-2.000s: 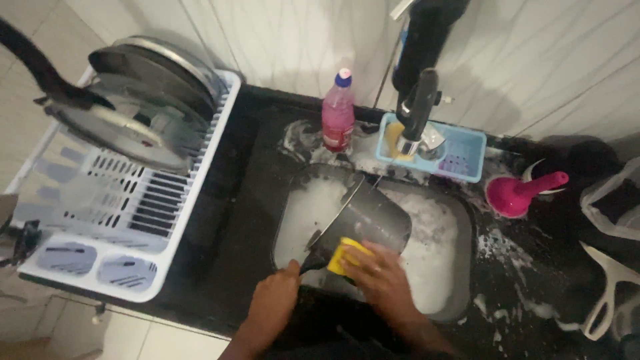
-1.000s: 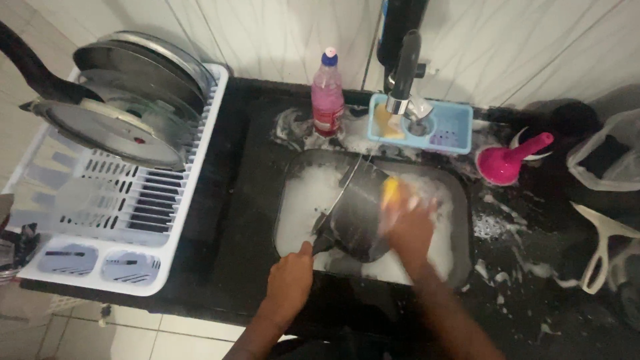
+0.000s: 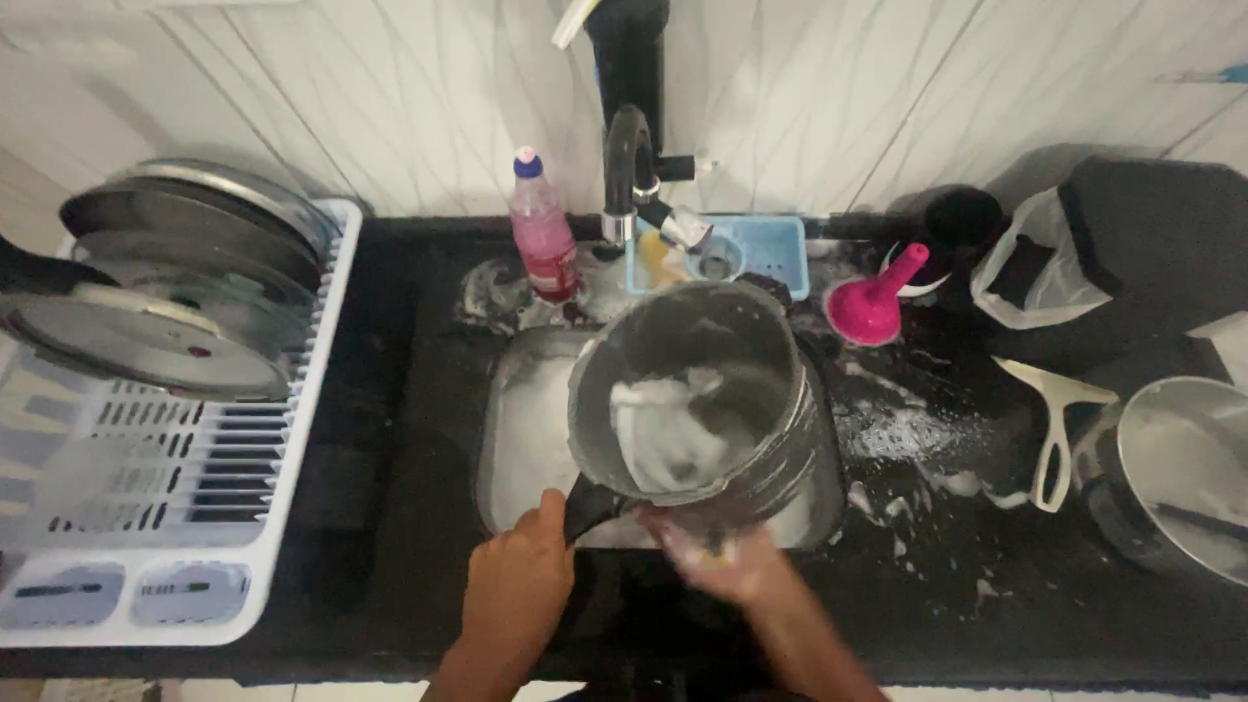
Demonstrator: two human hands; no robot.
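Note:
A dark metal pot [image 3: 726,341] with suds inside is tilted above the sink [image 3: 829,468], its open mouth facing me. My left hand [image 3: 519,575] grips the pot's black handle [image 3: 595,507]. Under the near side of the pot, my right hand [image 3: 717,561] is blurred and soapy, with a bit of the yellow sponge [image 3: 720,554] showing between its fingers. White foam covers much of the water in the sink. The black faucet [image 3: 629,166] stands behind the pot, its spout not running visibly.
At left, a white dish rack [image 3: 268,546] holds pans and lids. Behind the sink are a bottle of pink liquid [image 3: 544,239] and a light blue caddy [image 3: 780,258]. To the right lie a pink funnel [image 3: 868,307], a squeegee [image 3: 1058,419], a plastic bag [image 3: 1033,292] and a metal pot [image 3: 1160,478].
The pot has been raised and turned, so its foamy inside now faces me. My right hand with the sponge has moved from the pot's outer side to beneath its near side.

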